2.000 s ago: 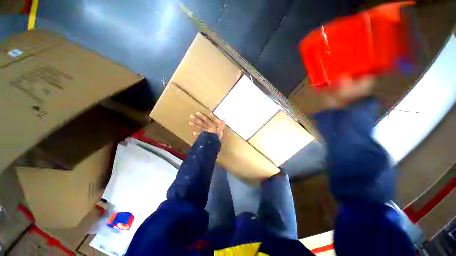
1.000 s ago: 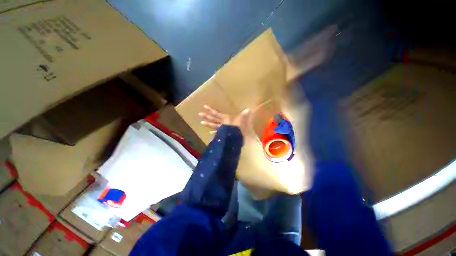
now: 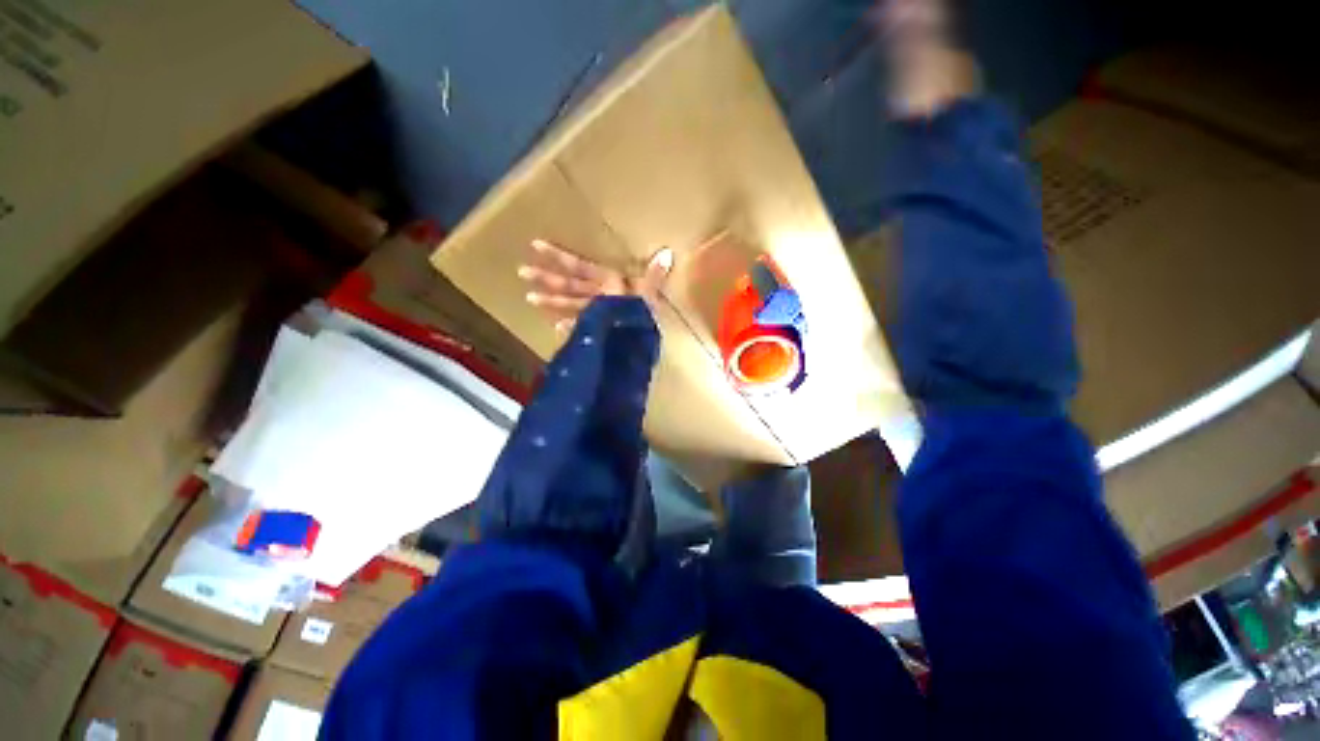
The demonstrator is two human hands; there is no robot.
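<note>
A brown shipping carton [image 3: 673,145] stands in front of me, its top flaps folded flat and meeting along a seam. An orange-red and blue tape dispenser [image 3: 764,330] with its roll lies on the flaps. My left hand [image 3: 591,282] is bare and spread flat on the flaps, left of the dispenser. My right hand [image 3: 927,58] is blurred near the top edge, beyond the carton's right side; its fingers are partly cut off and nothing is clearly seen in it.
White sheets [image 3: 362,434] lie at left, with a second blue and red dispenser [image 3: 278,533] on them. A large carton [image 3: 145,116] is at upper left. Red-taped cartons [image 3: 159,651] are at lower left. Another large carton [image 3: 1173,261] stands at right.
My right hand has let go of the tape dispenser, now on the carton, and has moved up and away. The last flaps have closed over the white contents. My left hand stays on the flaps.
</note>
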